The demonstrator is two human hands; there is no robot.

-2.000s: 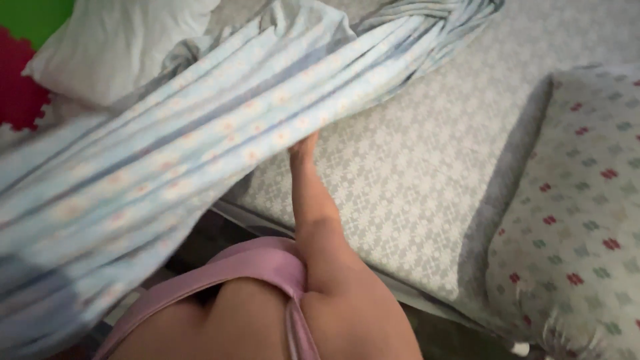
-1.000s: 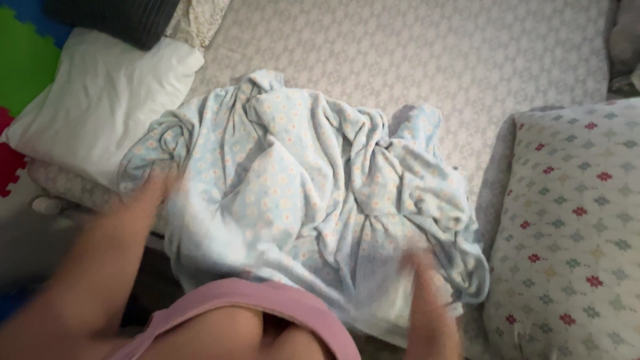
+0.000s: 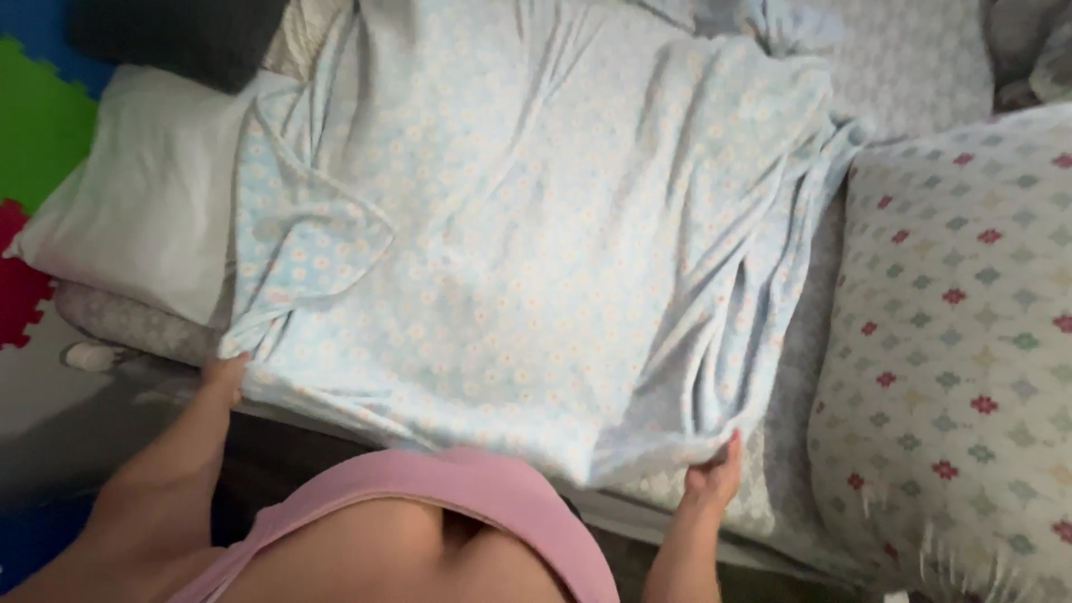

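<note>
A light blue blanket with small daisy-like flowers (image 3: 502, 251) lies spread over the patterned mattress, with folds along its right side and a turned-over flap at its left. My left hand (image 3: 224, 377) grips the blanket's near left corner. At the near right part of its edge, my right hand (image 3: 714, 477) is closed on the fabric. Between both hands the near edge hangs along the mattress side, close to my body.
A white pillow (image 3: 159, 193) lies left of the blanket, below a dark cushion-like object (image 3: 180, 38). On the right rests a large pillow with red and grey motifs (image 3: 955, 335). Colored foam mats (image 3: 42, 126) cover floor at the far left. The grey patterned mattress (image 3: 913, 67) shows at the back.
The blanket was stretched diagonally, then bunched in a heap; now it is spread flatter and wider. Both hands, blurred one second ago, now hold its near edge, spread apart.
</note>
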